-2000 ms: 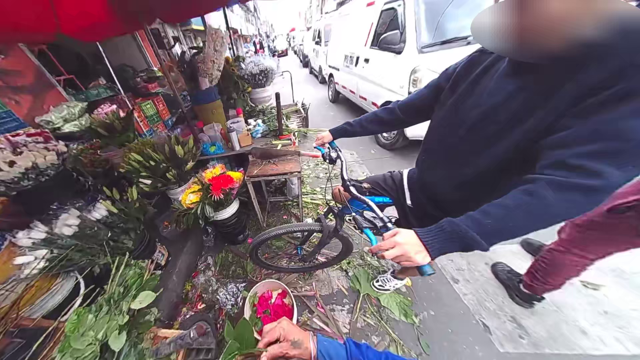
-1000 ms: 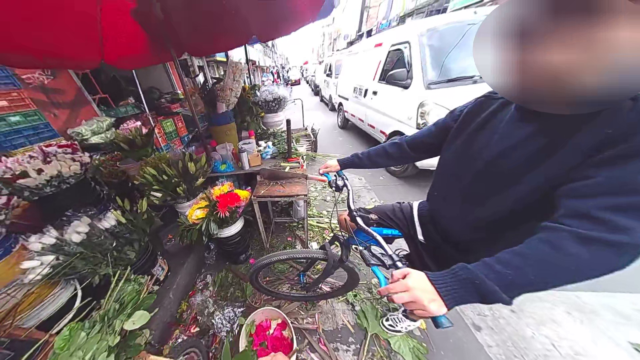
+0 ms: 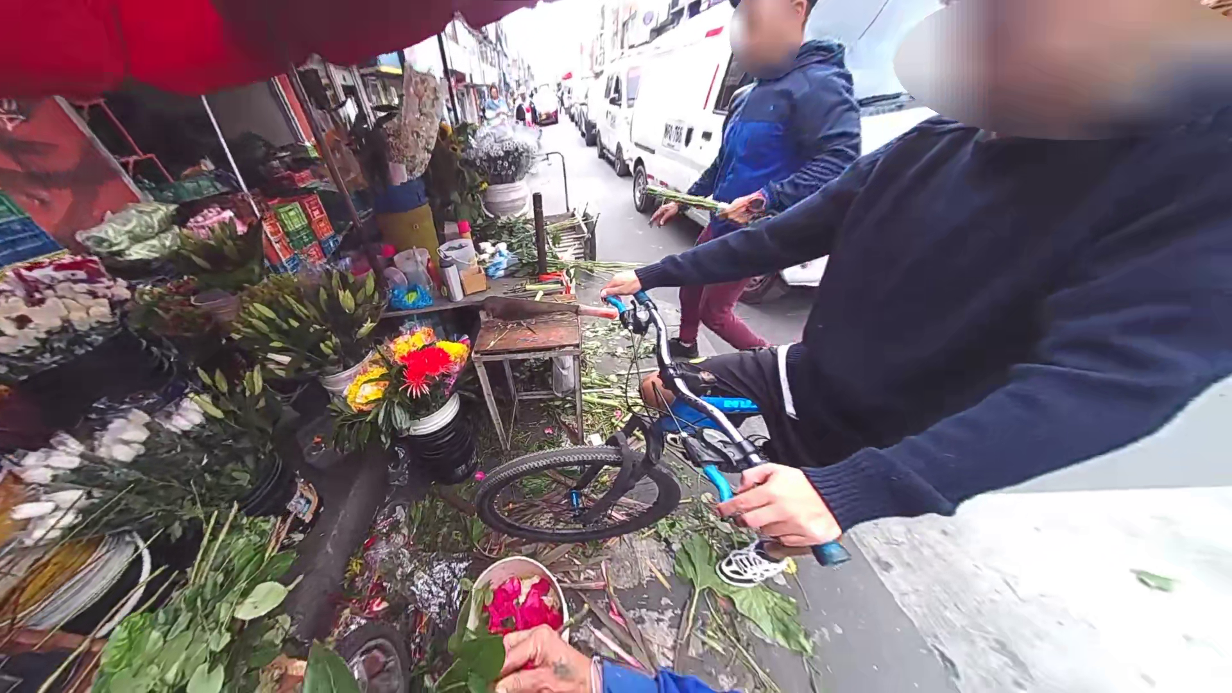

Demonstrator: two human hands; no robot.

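My right hand (image 3: 547, 662), at the end of a blue sleeve, is at the bottom edge with its fingers closed around a leafy green stem (image 3: 474, 660). Just beyond the fingers, a white bucket (image 3: 564, 599) holds deep pink petals or blooms. My left hand is out of view. Large green leaves (image 3: 207, 616) lie at the lower left. Past the bucket, a bouquet of red and yellow flowers (image 3: 420, 370) stands in a white and black bucket (image 3: 438, 423).
A person in a dark sweater (image 3: 962, 318) straddles a blue bicycle (image 3: 707, 414) close on the right, hands on the handlebar. A wooden table (image 3: 529, 332) bears a machete-like blade (image 3: 525, 309). Cut stems and leaves (image 3: 760, 602) litter the ground. A red canopy (image 3: 241, 43) hangs overhead.
A person in a blue jacket, holding green stems, has come into view behind the cyclist. My right hand, barely visible one second ago, shows again beside the bucket.
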